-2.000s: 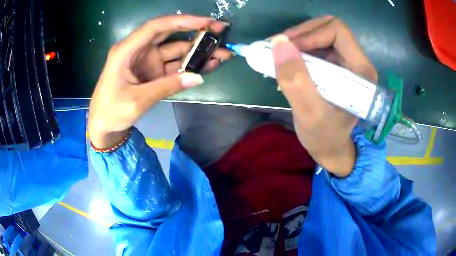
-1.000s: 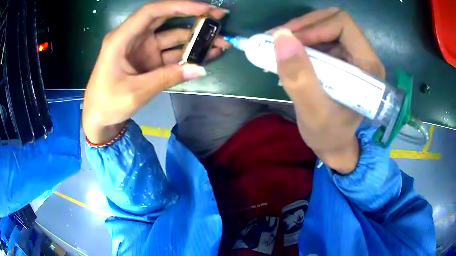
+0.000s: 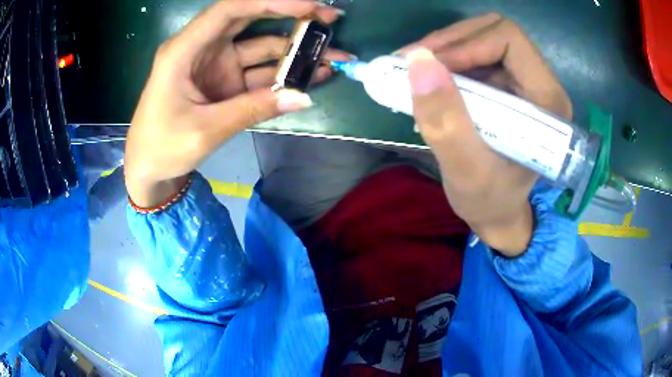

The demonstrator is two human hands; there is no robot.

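My left hand (image 3: pixel 199 103) holds a small black housing (image 3: pixel 306 59) with a pale rim, tilted on edge between thumb and fingertips, above the green bench. My right hand (image 3: pixel 479 125) grips a white dispensing syringe (image 3: pixel 508 121) like a pen, thumb on top. Its blue needle (image 3: pixel 343 67) points left at the housing's right side. Whether the needle tip touches the housing cannot be told. A green adapter (image 3: pixel 592 162) with a clear hose (image 3: pixel 625 197) is at the syringe's rear.
Stacked black blister trays (image 3: pixel 33 103) stand at the left. A red tray (image 3: pixel 658 44) is at the upper right. The green bench (image 3: pixel 383 125) ends at a pale front edge. A person's blue garment (image 3: pixel 44 272) shows at the lower left.
Both hands, with housing and syringe, sit slightly further right in view than one second ago. The blue garment at the left has shifted left. Both hands keep their holds.
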